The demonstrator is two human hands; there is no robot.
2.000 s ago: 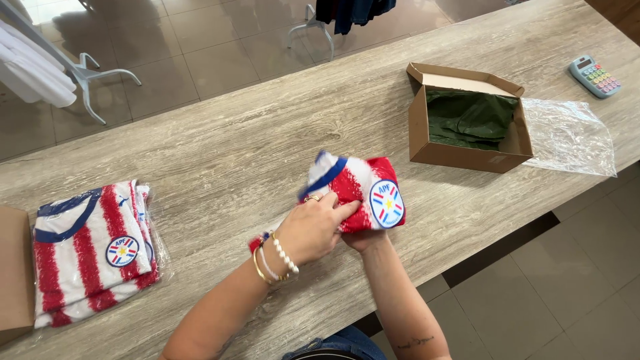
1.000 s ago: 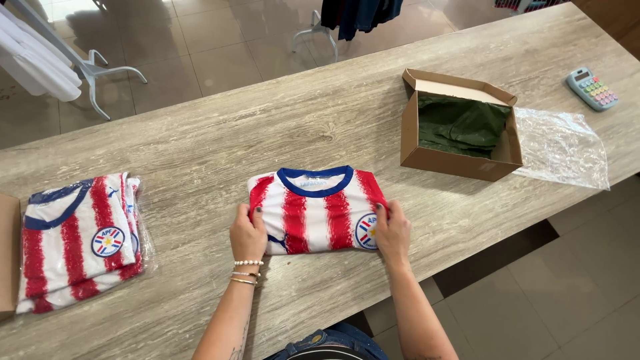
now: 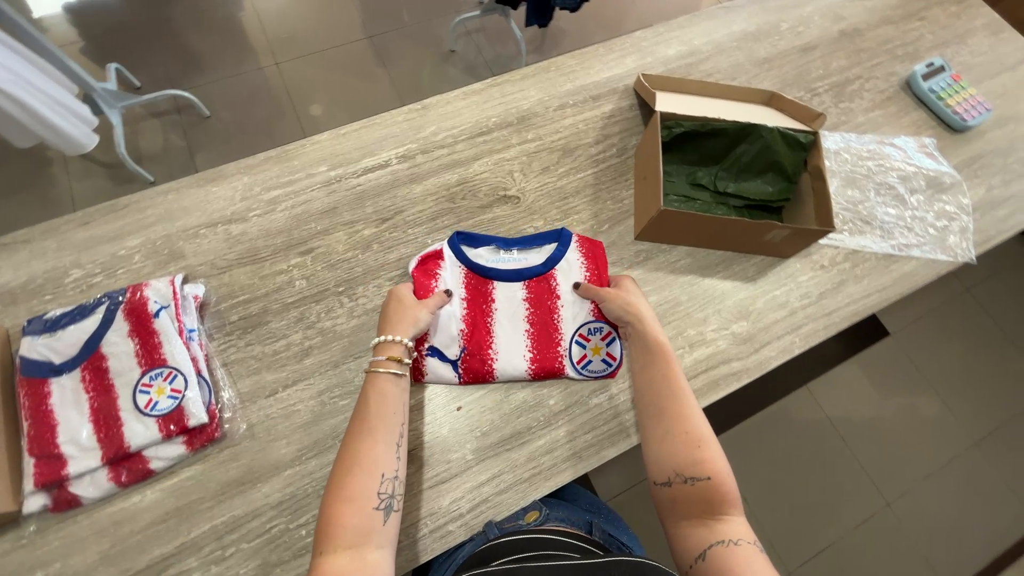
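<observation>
A folded red-and-white striped football shirt (image 3: 512,328) with a blue collar and a round crest lies face up on the wood-look table, collar away from me. My left hand (image 3: 412,312) grips its left edge, thumb on top and fingers out of sight beneath. On the other side my right hand (image 3: 620,304) holds the right edge just above the crest, thumb also on top. Further left lie similar folded shirts (image 3: 104,392) in clear plastic. An open cardboard box (image 3: 728,232) with dark green wrapping (image 3: 728,168) inside stands beyond my right hand.
Crumpled clear plastic (image 3: 900,196) lies right of the box, with a light blue calculator (image 3: 950,94) behind it. Part of another cardboard box (image 3: 8,432) shows at the left edge. Clothes racks stand on the tiled floor beyond the table (image 3: 320,200).
Two seconds ago the shirt was bunched and partly turned in my hands. It has since been laid flat, collar up, with one hand at each side.
</observation>
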